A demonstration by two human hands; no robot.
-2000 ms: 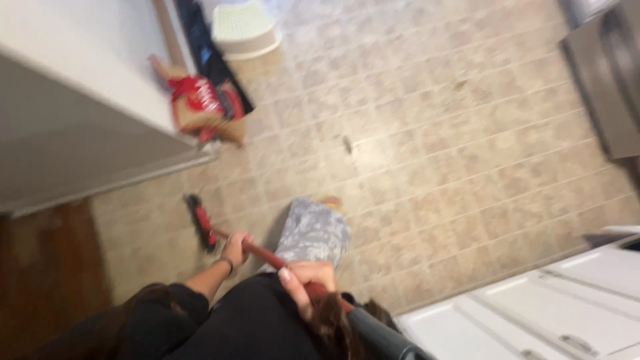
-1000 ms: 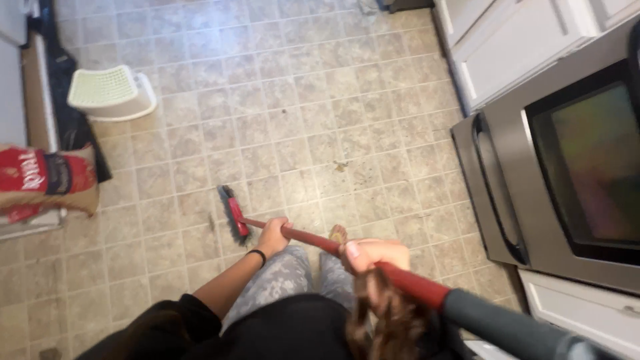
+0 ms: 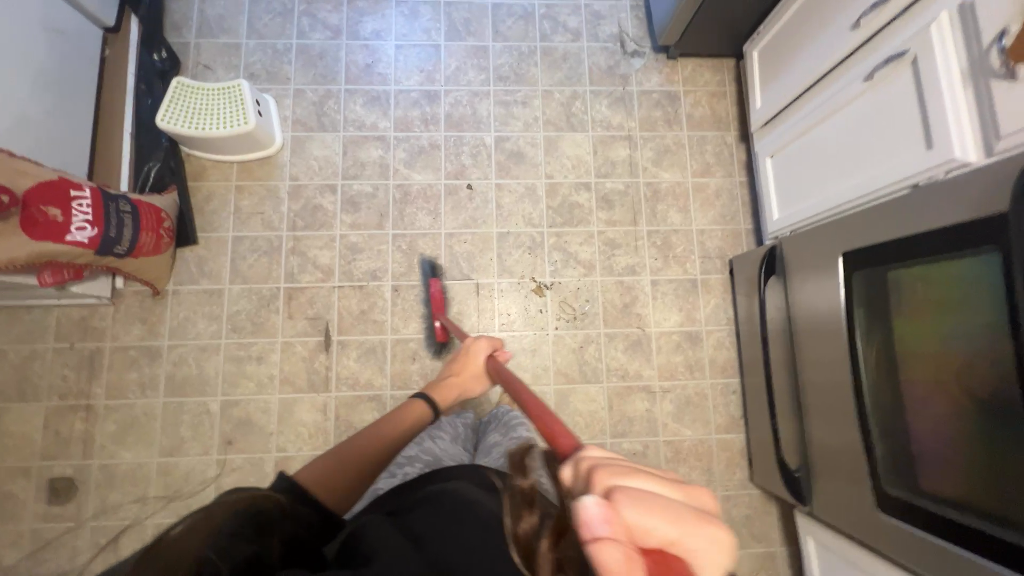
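A broom with a red handle (image 3: 534,405) runs from the lower right up to its head (image 3: 434,306), which has dark bristles, a red block and some motion blur. My left hand (image 3: 474,370), with a black band at the wrist, is closed around the lower handle near the head. Higher on the handle, close to the camera, my right hand (image 3: 652,508) grips it. Just right of the broom head, crumbs and bits of debris (image 3: 540,288) lie scattered on the tiled floor (image 3: 416,160).
A white step stool (image 3: 210,108) with green dots stands at the upper left, beside black plastic (image 3: 156,120). Below it is a large Royal rice bag (image 3: 88,224). On the right are a stainless oven (image 3: 824,360) and white cabinets (image 3: 864,120). A dark appliance (image 3: 720,28) stands at the top right.
The view has turned and shifted toward the oven since the first frame. Both hands stay on the broom handle. Relative to the floor debris, the broom head is nearer than one second ago.
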